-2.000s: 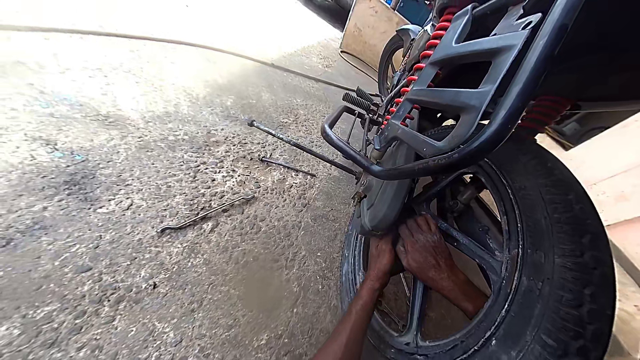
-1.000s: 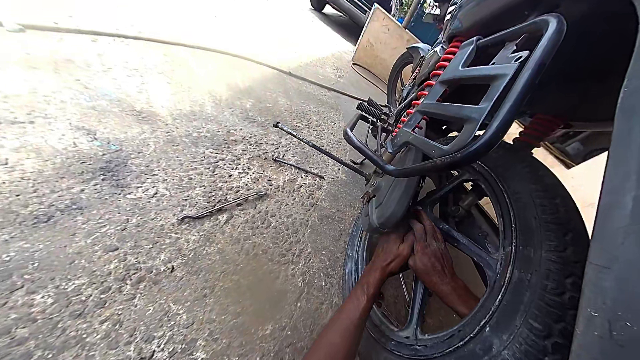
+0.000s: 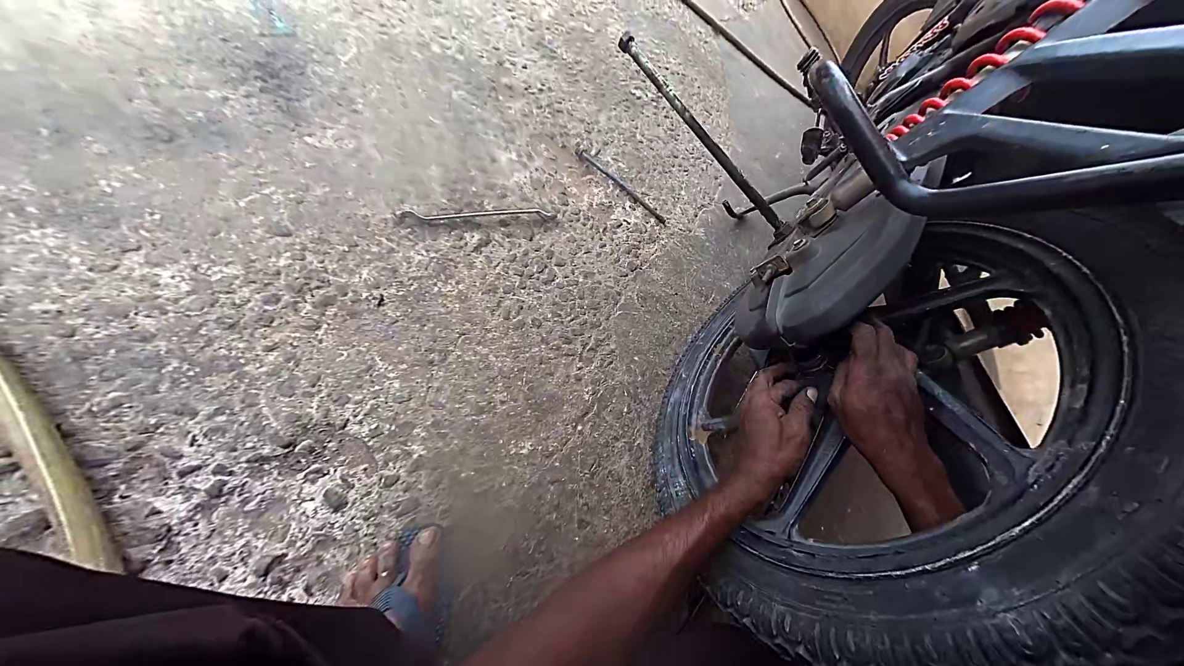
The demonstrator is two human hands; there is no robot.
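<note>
A motorcycle's rear wheel (image 3: 1004, 472) fills the right side, below a dark plastic chain cover (image 3: 846, 268). My left hand (image 3: 775, 430) is at the hub beside a spoke, its thumb and fingers bent at the dark parts under the cover's end. My right hand (image 3: 879, 388) reaches between the spokes, its fingertips at the same hub area just right of the left hand. Whether either hand grips a part is hidden. A long metal rod (image 3: 703, 134) sticks out from the axle area, near the cover's upper left edge.
A double-ended wrench (image 3: 476, 215) and a thin metal rod with a head (image 3: 622, 185) lie on the rough ground. A black tubular guard (image 3: 1036, 192) juts out above the wheel. A yellowish hose (image 3: 55, 472) lies at the left. A sandaled foot (image 3: 407, 578) is at the bottom.
My left hand's thumb and fingers are now more spread at the hub, and the two hands are apart. The view has moved closer and lower, bringing a foot into sight.
</note>
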